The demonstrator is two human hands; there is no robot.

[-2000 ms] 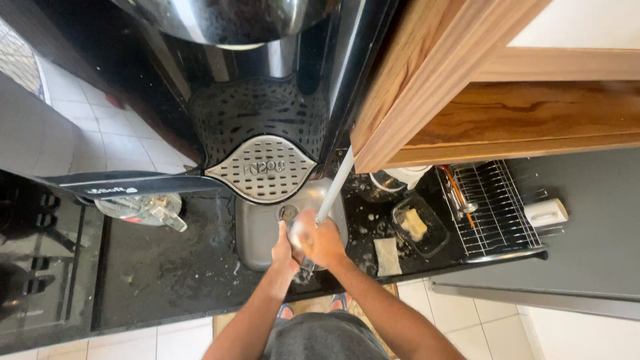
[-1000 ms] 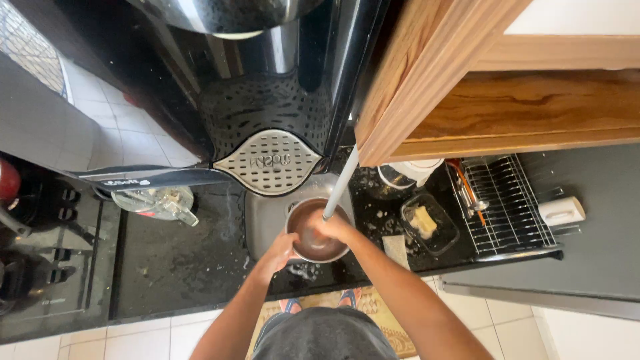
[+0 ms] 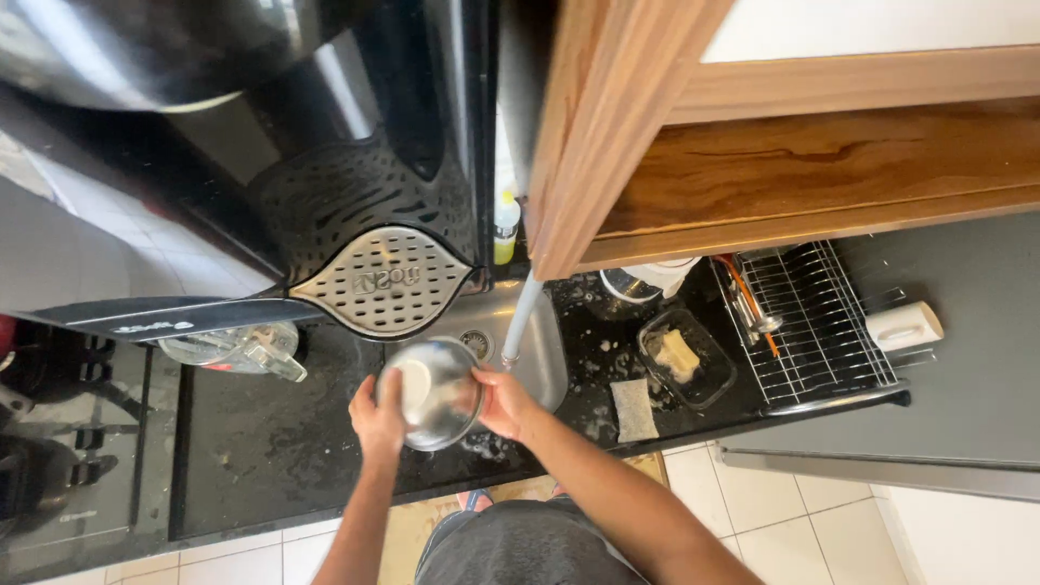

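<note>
A shiny metal bowl (image 3: pixel 445 406), its round base facing up, is gripped between both my hands over the front left part of the stainless steel sink (image 3: pixel 550 357). My left hand (image 3: pixel 380 414) holds its left side, with the fingers blurred. My right hand (image 3: pixel 502 402) grips the right rim. Just right of the bowl, the pale faucet spout (image 3: pixel 522 321) reaches down over the sink, near the drain strainer (image 3: pixel 476 346).
A water dispenser's drip tray (image 3: pixel 390 280) and a wooden cabinet (image 3: pixel 601 146) overhang the counter. Rightward lie a cloth (image 3: pixel 634 410), a black dish with a yellow block (image 3: pixel 677 355), and a wire dish rack (image 3: pixel 812 325) beside a white mug (image 3: pixel 904 327). A glass jug (image 3: pixel 244 348) stands left.
The bowl's inside faced up one second ago; now its base does. Both hands have moved left with it, away from the faucet spout.
</note>
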